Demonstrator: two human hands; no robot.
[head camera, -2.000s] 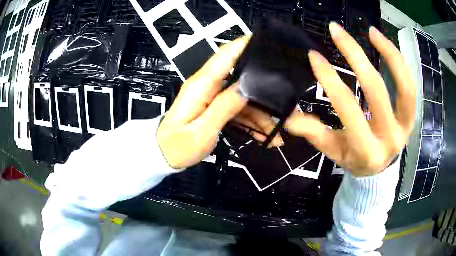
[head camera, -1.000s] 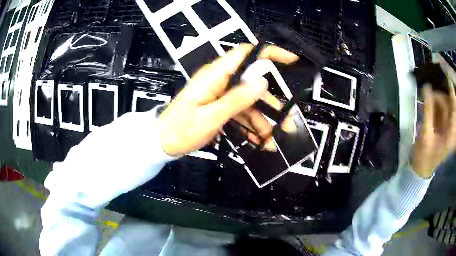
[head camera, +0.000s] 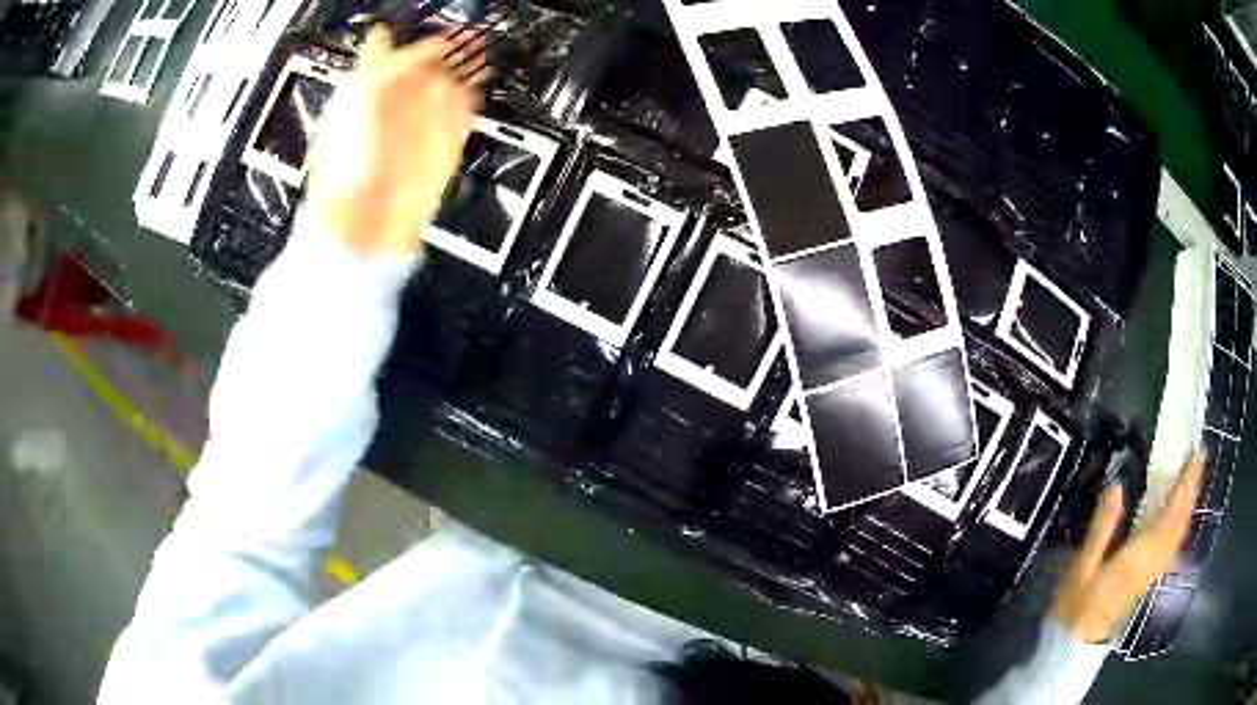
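Observation:
My left hand (head camera: 393, 145) is blurred at the upper left, above the row of shells. Its fingertips hold a dark slotted piece (head camera: 469, 53), which looks like a black front housing; most of it is hidden. My right hand (head camera: 1130, 551) is at the right edge of the bench with fingers apart, beside a dark crumpled scrap (head camera: 1119, 475). A die-cut sheet (head camera: 838, 324) lies slanting across the shells. Black rectangles remain at its lower end, and white-edged openings show higher up.
Black shells with white window frames (head camera: 609, 258) lie in a row on shiny black plastic. More framed shells (head camera: 1044, 325) lie right of the sheet. White ladder-like carrier sheets (head camera: 221, 103) lie at the upper left. A stack of dark sheets (head camera: 1227, 372) stands at the right edge.
The view has turned and shifted left. My left hand has moved from over the sheet to the far left shells. My right hand has come down, and the dark scrap is no longer at its fingertips.

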